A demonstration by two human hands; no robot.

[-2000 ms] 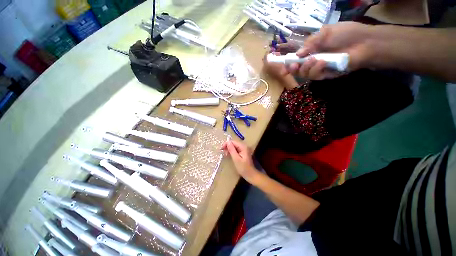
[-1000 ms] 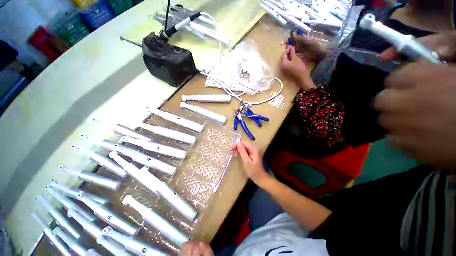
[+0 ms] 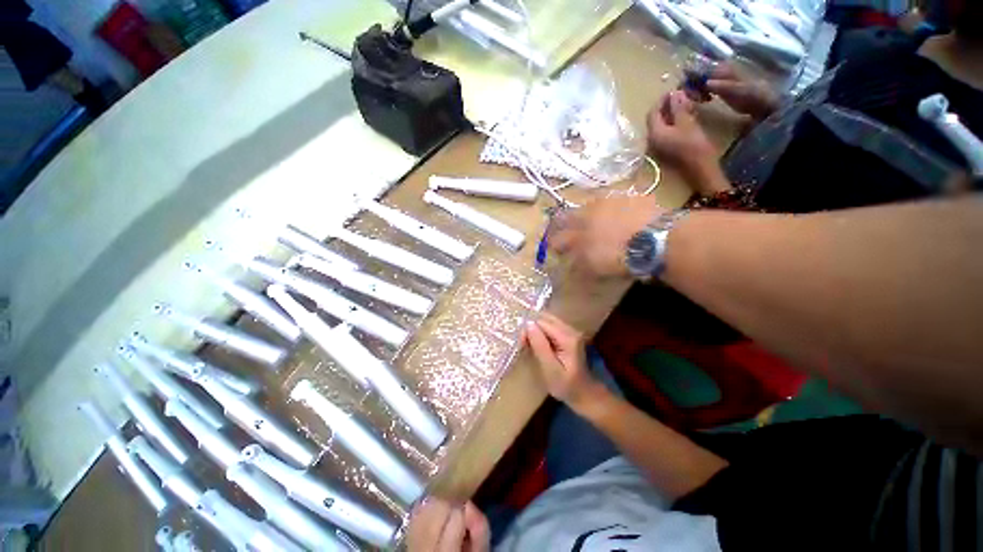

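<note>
White toothbrush-like units (image 3: 356, 437) lie in slanted rows on clear trays (image 3: 464, 345) with textured pockets. My right hand (image 3: 558, 361) is at the tray's near right edge, thumb and fingers pinched together; whether they grip the edge or a small part is unclear. My left hand (image 3: 447, 526) is curled at the tray's lower end, cut off by the bottom edge. Blue-handled nippers (image 3: 542, 244) lie beyond the tray, mostly hidden under another person's hand (image 3: 604, 232), whose arm with a silver watch comes in from the right.
A black block (image 3: 407, 92), a crumpled clear bag (image 3: 577, 124) and a white cord (image 3: 653, 173) are at the far side. A neighbour's hands (image 3: 690, 119) work at upper right. More white units (image 3: 744, 27) lie beyond. A red stool (image 3: 744, 361) stands below the bench.
The other person's arm has come down from the upper right onto the nippers. My left hand has come into view at the bottom. My right hand stays at the tray edge; the view has shifted.
</note>
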